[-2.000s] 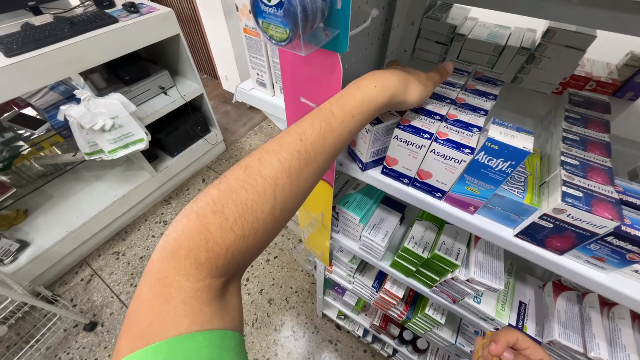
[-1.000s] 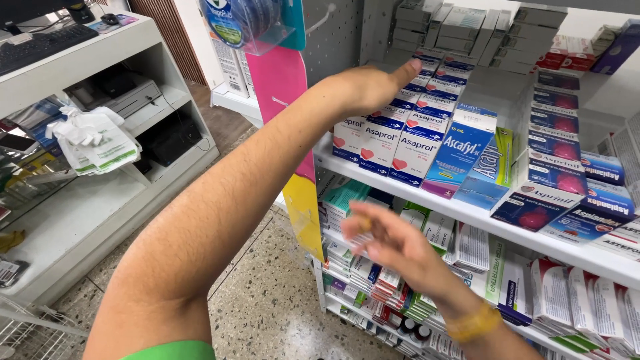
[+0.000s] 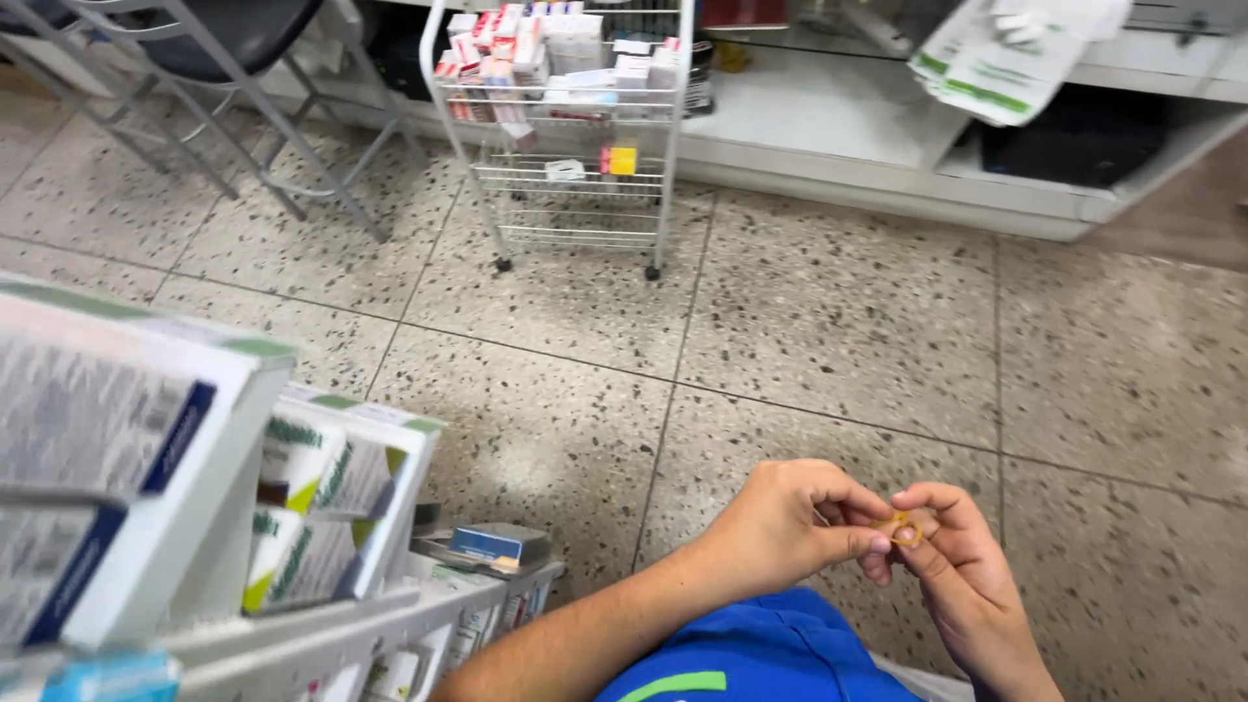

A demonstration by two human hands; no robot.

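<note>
My left hand (image 3: 795, 522) and my right hand (image 3: 970, 575) meet at the lower right, in front of the blue garment I wear. Between their fingertips is a thin yellow rubber band (image 3: 907, 531), bent into a small loop. Thumb and forefinger of each hand pinch it, and the fingertips nearly touch. Below the hands are the garment (image 3: 770, 648) and the speckled floor.
Shelves with medicine boxes (image 3: 327, 497) stand close at the lower left. A white wire cart (image 3: 575, 180) on casters holds many small boxes. Grey metal stools (image 3: 263, 127) are at the upper left. A white counter (image 3: 809, 127) with plastic bags (image 3: 1024, 58) runs along the back.
The view has swung far from the shelf to the floor and cart. My left hand has left the boxes on the shelf. Both hands are now together, with the yellow band between them.
</note>
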